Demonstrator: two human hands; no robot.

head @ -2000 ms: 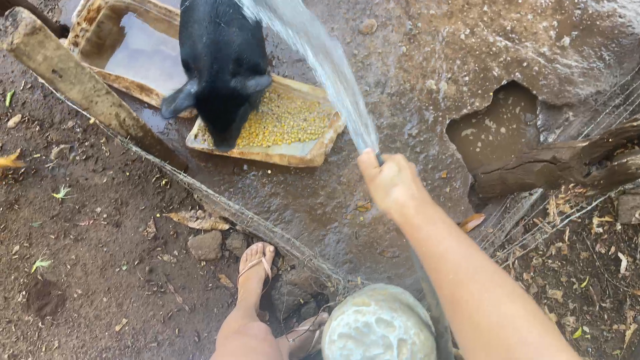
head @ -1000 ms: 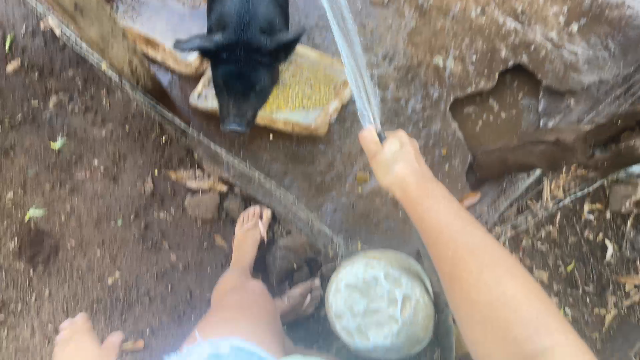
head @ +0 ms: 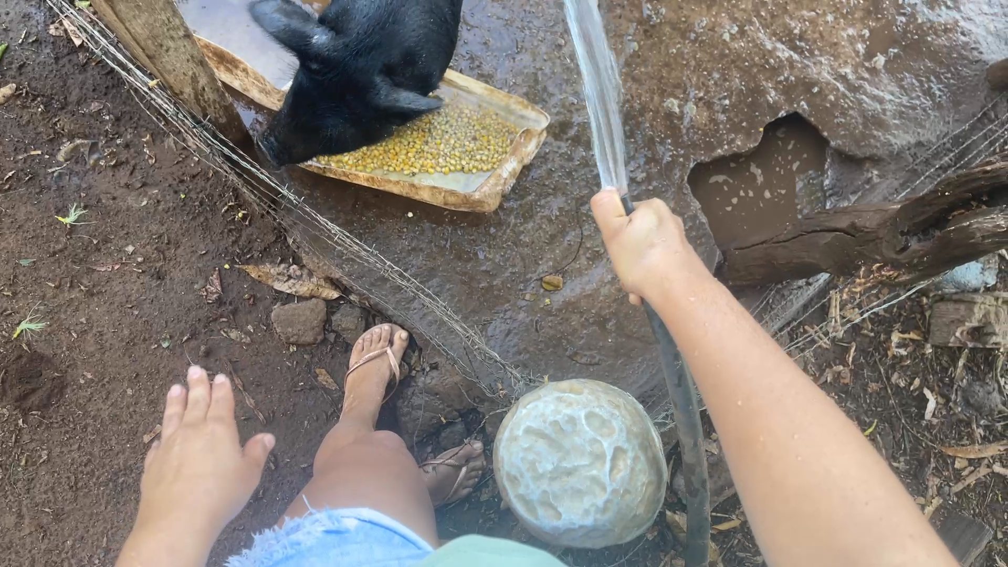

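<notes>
My right hand (head: pixel 646 240) grips a dark hose (head: pixel 682 417) near its end, and a stream of water (head: pixel 600 102) shoots from it toward the top of the view. My left hand (head: pixel 203 445) is held over bare soil at the lower left, fingers apart, holding nothing. A black pig (head: pixel 366 75) stands at the upper left with its head over the near corner of a worn shallow trough (head: pixel 504 169). Yellow corn kernels (head: pixel 449 142) lie in water in that trough. The pig's body hides part of it.
A wire fence (head: pixel 370 256) runs diagonally between a leaning wooden post (head: pixel 177 63) and a round-topped post (head: pixel 581 463) near my knees. At right, a dark log (head: pixel 874 236) lies beside a muddy water-filled hole (head: pixel 760 181). Rocks (head: pixel 299 321) sit near my sandalled foot.
My left hand has come up into view from the lower left edge. The pig's head has swung toward the wooden post. The right hand still grips the running hose.
</notes>
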